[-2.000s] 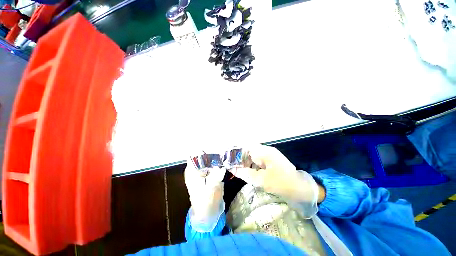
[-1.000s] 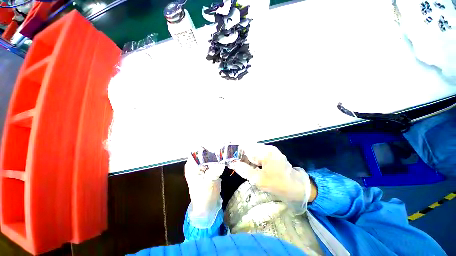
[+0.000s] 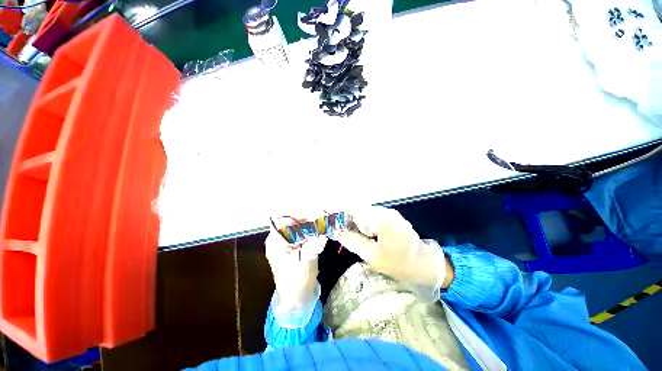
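Observation:
A small glossy piece with mirror-like reflections of blue, yellow and dark tones is held low at the bench's front edge. My left hand, in a thin whitish glove, grips its left end. My right hand, gloved the same way, grips its right end. The fingers partly cover the piece, so its full outline cannot be told. A thin dark edge sticks up at its left end.
Red divided trays stand at left. The white bench holds a heap of dark glossy parts, a bottle, a black strap-like item at the front edge and small dark parts at far right. A blue stool is below.
The glossy piece has tilted slightly between my hands; its reflections changed from dark and red to blue and yellow. Both hands stay in nearly the same place and keep their grip.

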